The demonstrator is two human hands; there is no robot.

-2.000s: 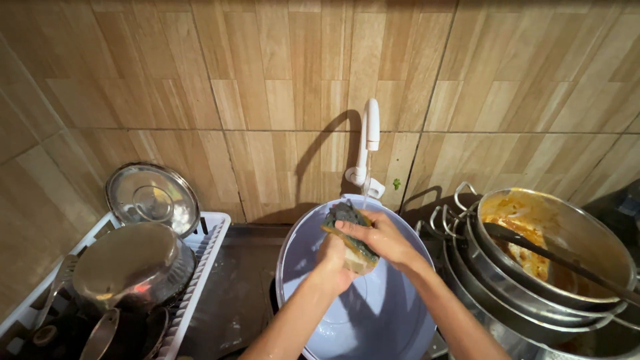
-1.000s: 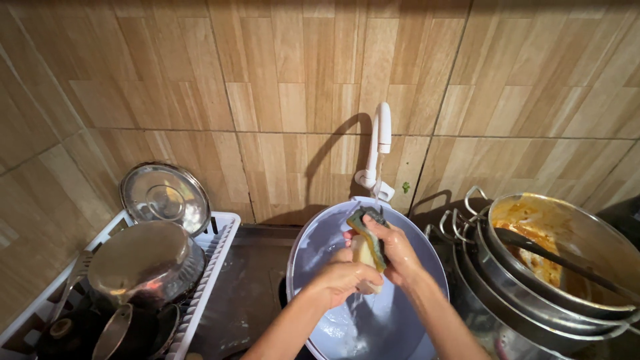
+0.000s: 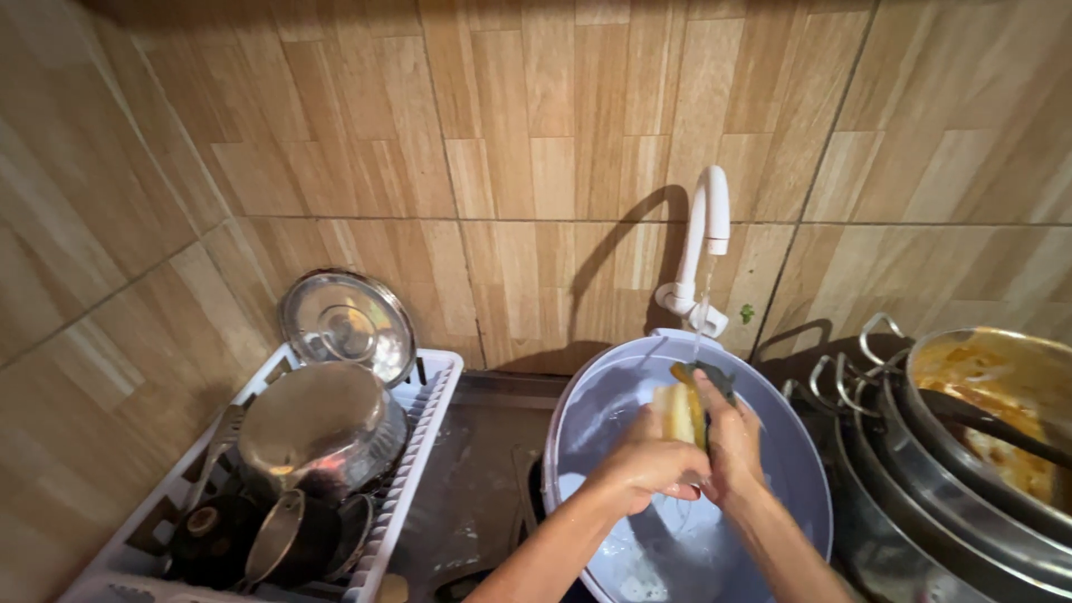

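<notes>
Both hands are over a pale blue plastic basin [image 3: 816, 469] that has some water in it. My right hand [image 3: 733, 444] grips a yellow sponge [image 3: 694, 410] along with a dark scouring pad [image 3: 717, 383]. My left hand [image 3: 657, 461] is against the sponge's lower left side, its fingers curled toward the right hand; whether it grips the sponge is partly hidden by blur. A thin stream of water falls from a white curved faucet [image 3: 710, 209] just behind the hands.
Left, a white dish rack [image 3: 431, 410] holds an upturned metal pot [image 3: 314, 419], a metal lid [image 3: 347, 322] and small dark pans [image 3: 289, 536]. Right, stacked metal pots [image 3: 913, 469] stand near the basin; the top one [image 3: 988, 368] is food-stained, with a dark utensil [image 3: 997, 423] inside.
Both hands stay together over the basin while the sponge and pad have turned between them. The view has shifted left.
</notes>
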